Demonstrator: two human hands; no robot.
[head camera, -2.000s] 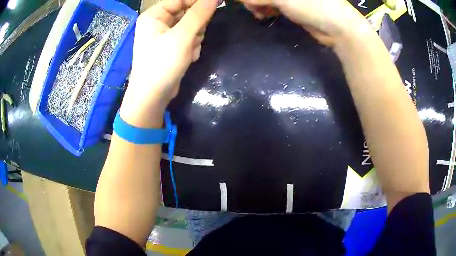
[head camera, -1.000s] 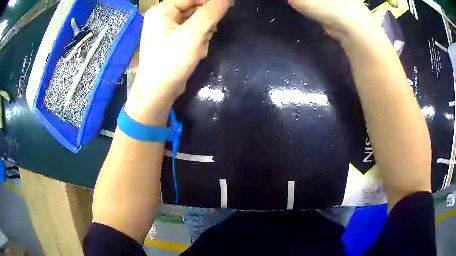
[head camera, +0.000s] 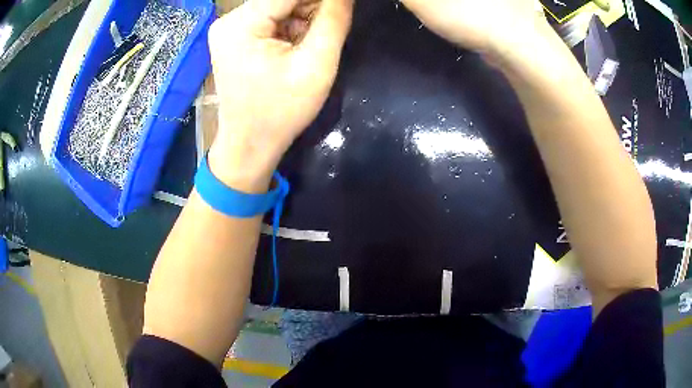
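My left hand (head camera: 277, 79) is at the top, left of centre, with a blue strap (head camera: 234, 193) and hanging cord on the wrist. Its fingers are curled, and the fingertips are cut off by the top edge. My right hand (head camera: 474, 23) is at the top, right of centre, its fingers also cut off by the edge. Whatever the fingertips may hold is out of the picture. Under both arms lies a glossy black mat (head camera: 394, 220).
A blue bin (head camera: 144, 163) at left holds small silvery parts (head camera: 95, 129), with a pale stick (head camera: 129, 106) and a dark tool on top. A dark grey wedge-shaped object (head camera: 599, 53) lies at upper right. Whitish tape strips (head camera: 344, 288) mark the mat's front.
My left hand has shifted slightly right and its palm side shows more. My right hand has moved a little left since one second ago. The grey wedge-shaped object is more visible.
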